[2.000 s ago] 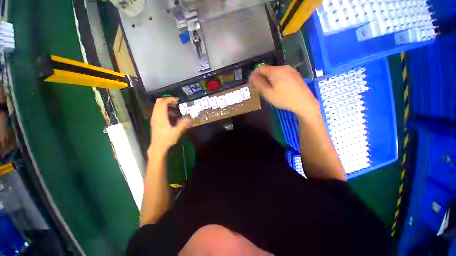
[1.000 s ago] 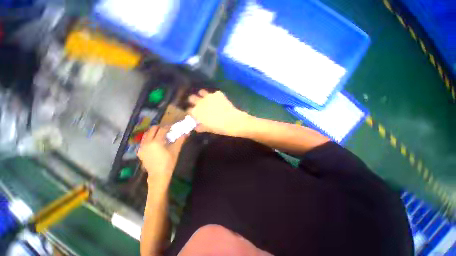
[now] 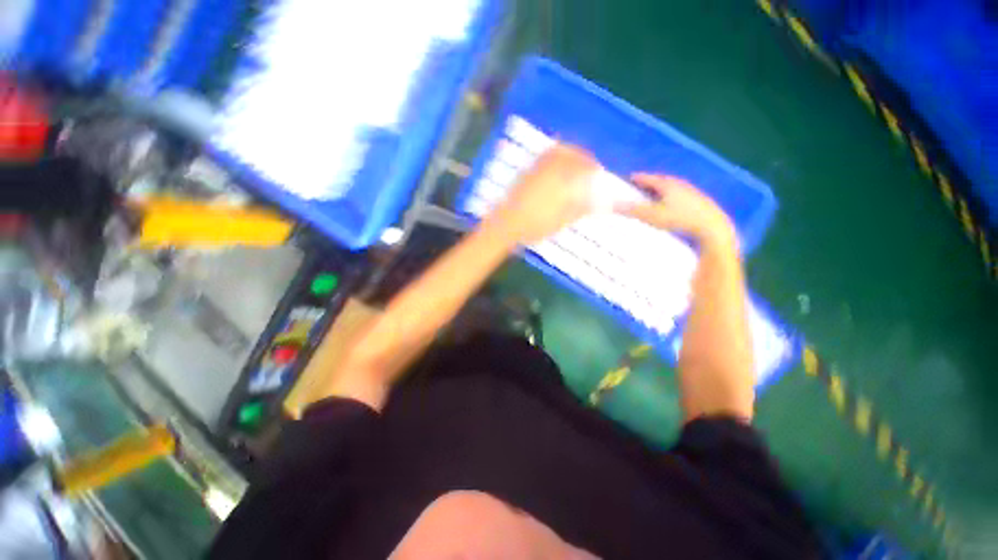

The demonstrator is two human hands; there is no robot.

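Observation:
The lower blue tray (image 3: 668,129) holds rows of white housings (image 3: 613,263). My left hand (image 3: 553,195) and my right hand (image 3: 684,208) are over the tray, a short way apart. A white row of housings (image 3: 614,190) spans between my fingers, held from both ends. It is blurred and overexposed and partly merges with the white rows below, so whether it touches them cannot be told. The finger contacts are not sharp.
The upper blue tray (image 3: 379,197) of white parts is at upper left. The press machine's black button panel (image 3: 287,348) and brown ledge (image 3: 334,345) are at left, with yellow-black posts (image 3: 213,224) beside the machine. Another tray edge (image 3: 779,348) shows under the lower tray. Green floor lies beyond.
The view has turned towards the trays. Both hands first closed around the white row at the brown ledge, then moved with it from the ledge to over the lower blue tray.

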